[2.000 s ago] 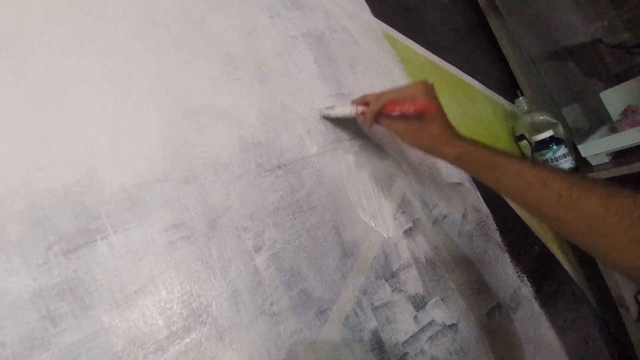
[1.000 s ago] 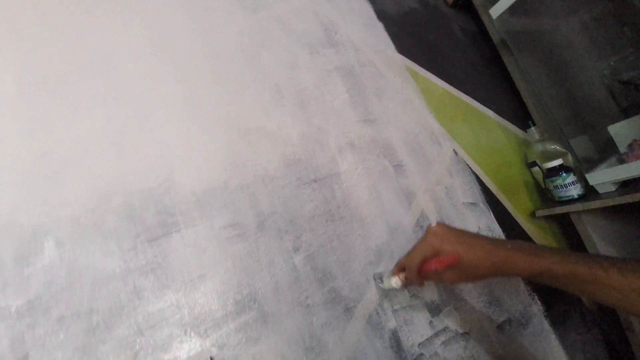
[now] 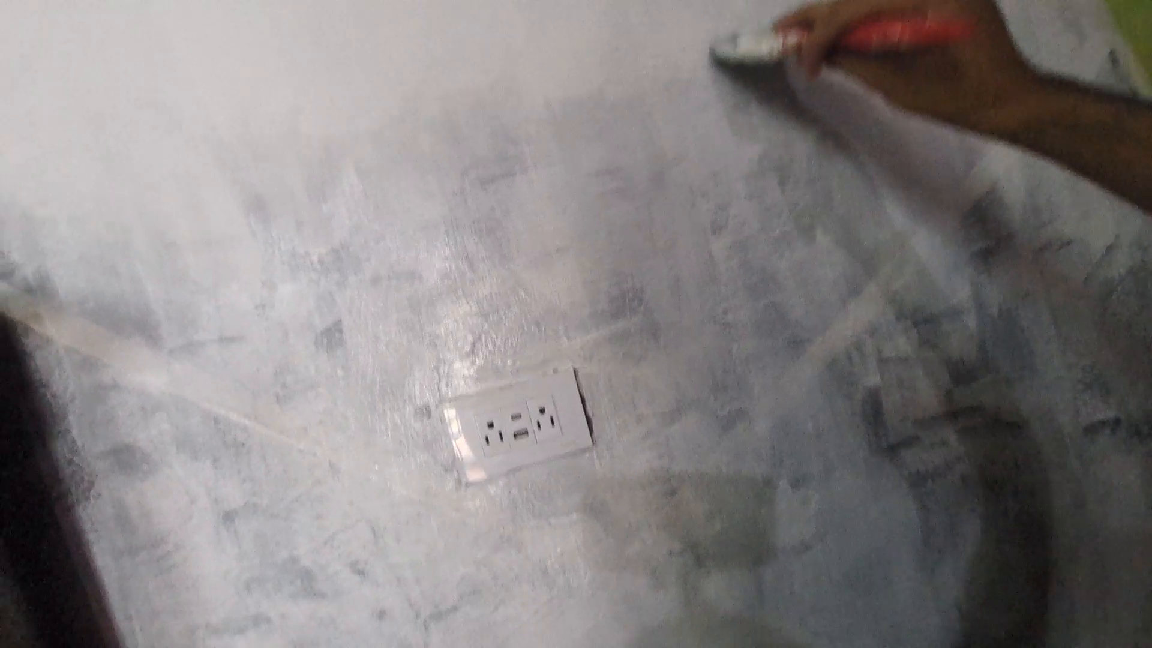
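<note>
At the upper right of the head view, my right hand [image 3: 936,76] grips a paintbrush [image 3: 765,47] by its red handle. The white-smeared brush head points left and lies at or very close to the wall [image 3: 612,198]; blur hides whether it touches. White paint covers the wall unevenly, with grey and dark patches showing through, mostly in the lower part. A shadow falls just below the brush and hand. My left hand is out of view.
A white outlet plate [image 3: 520,427] with sockets and USB ports sits on the wall, low in the middle. A dark strip [image 3: 36,504] runs along the lower left edge. Yellow-green [image 3: 1136,36] shows in the upper right corner.
The view has shifted a lot, bringing the outlet plate in and taking the bottles out. The brush, lower on the wall near the dark patches a second ago, is now higher up.
</note>
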